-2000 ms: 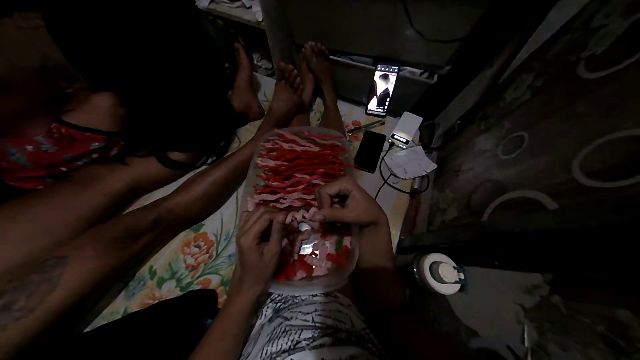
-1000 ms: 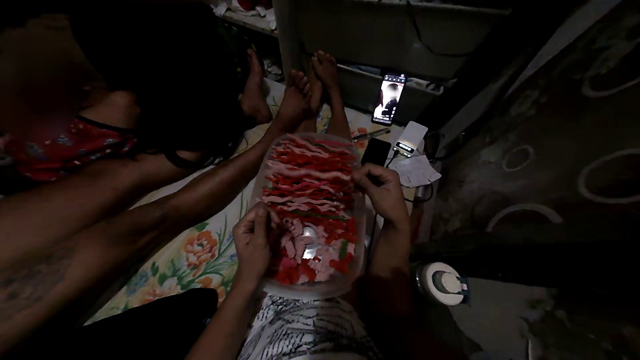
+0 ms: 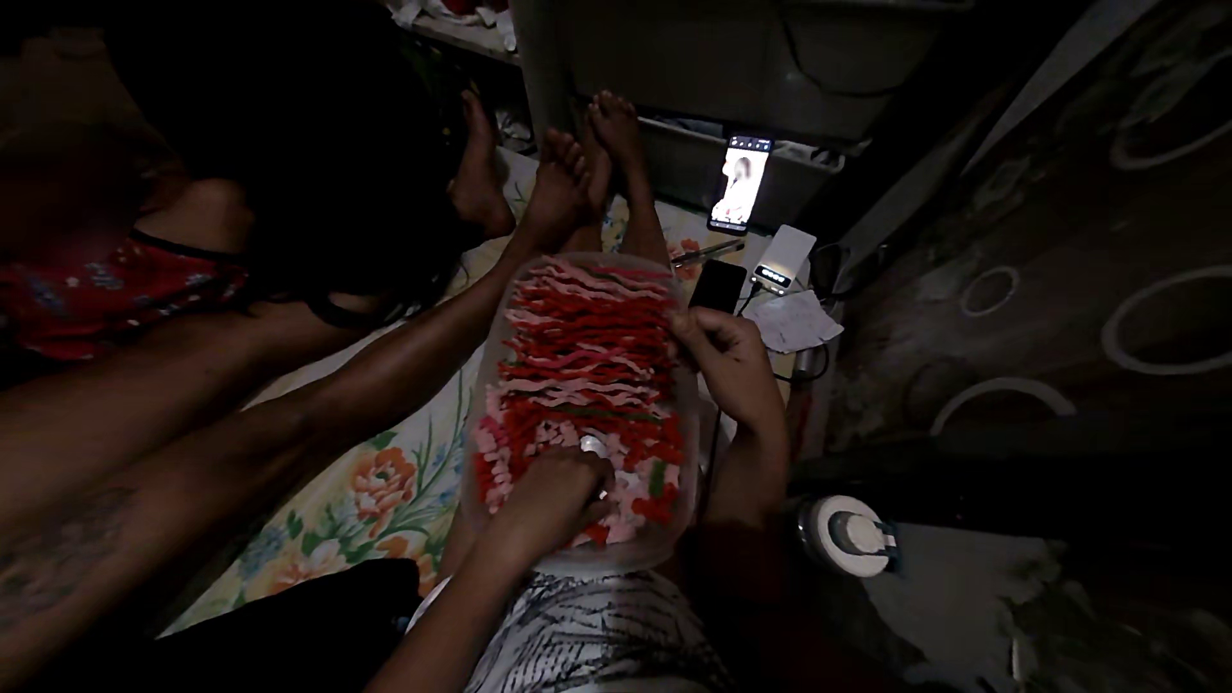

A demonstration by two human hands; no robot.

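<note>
A clear plastic container (image 3: pixel 688 481) rests on my lap. Its far half holds wavy fuzzy strips (image 3: pixel 587 327) in red and pink, laid crosswise in rows. Small red, pink and green fuzzy pieces (image 3: pixel 626 510) fill the near part. My left hand (image 3: pixel 563 491) reaches down among these small pieces, beside a small shiny round object (image 3: pixel 593 446); its fingertips are partly hidden, so its grasp cannot be told. My right hand (image 3: pixel 727 361) is at the container's right rim near the strip ends, fingers curled, and whether it holds something is unclear.
Beyond the container stands a lit phone (image 3: pixel 741 185). Near it lie a dark phone (image 3: pixel 718 286), a pen (image 3: pixel 710 253), a white device with a cable (image 3: pixel 784 260) and crumpled paper (image 3: pixel 794 321). A lidded round container (image 3: pixel 849 536) is at right. Another person's legs (image 3: pixel 318 404) stretch along the left.
Both hands were together over the near part two seconds ago, then moved apart. My left hand has since lowered into the small pieces; my right hand stays by the right rim.
</note>
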